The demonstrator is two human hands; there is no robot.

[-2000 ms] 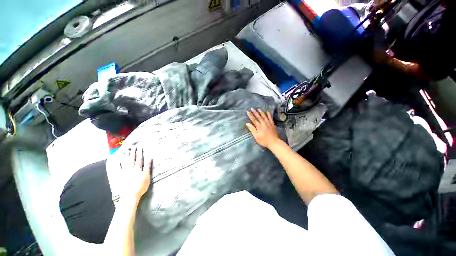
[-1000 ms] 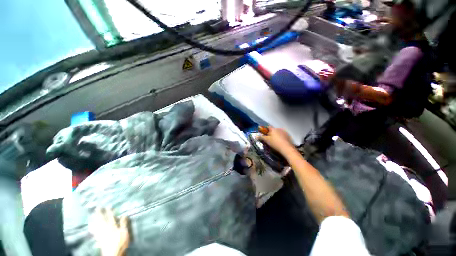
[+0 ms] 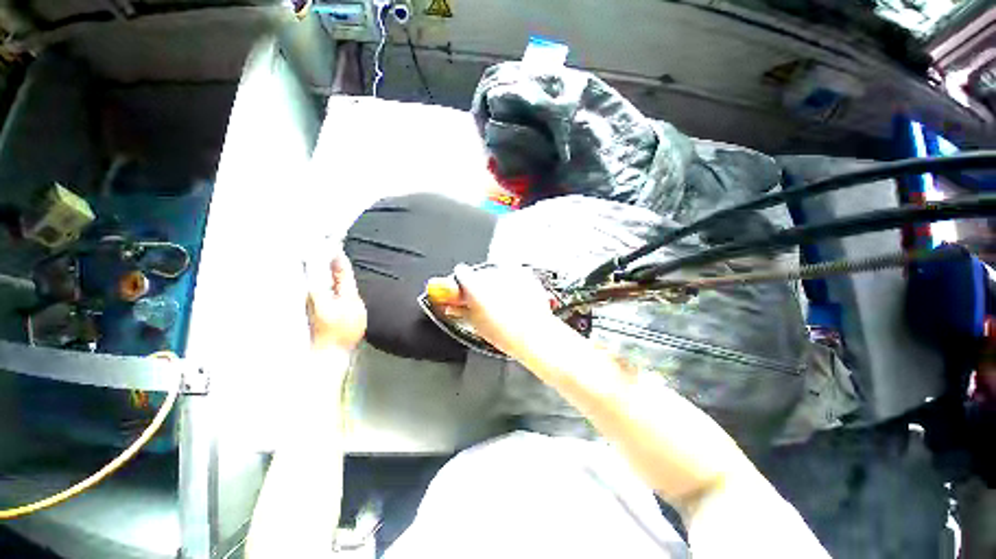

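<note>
The grey mottled jacket (image 3: 699, 366) lies over the pressing board, its long zip line running to the right. The board's black rounded end (image 3: 399, 257) sticks out at the left. My right hand (image 3: 486, 306) grips the orange handle of the steam iron (image 3: 448, 317), which is over the black board at the jacket's left edge. My hand and arm hide part of the iron. My left hand (image 3: 336, 306) is beside the board's left end, holding nothing, with its fingers close together and partly washed out by glare.
Dark hoses (image 3: 754, 224) run from the iron to the right edge. More bunched mottled cloth (image 3: 623, 142) lies behind the board. A shelf (image 3: 120, 235) with small objects and a yellow cable (image 3: 109, 475) are at the left. A blue-edged table is at the right.
The view has swung left. My right hand has brought the iron from the table's right end to the board's left end. My left hand has left the jacket and is beside the board.
</note>
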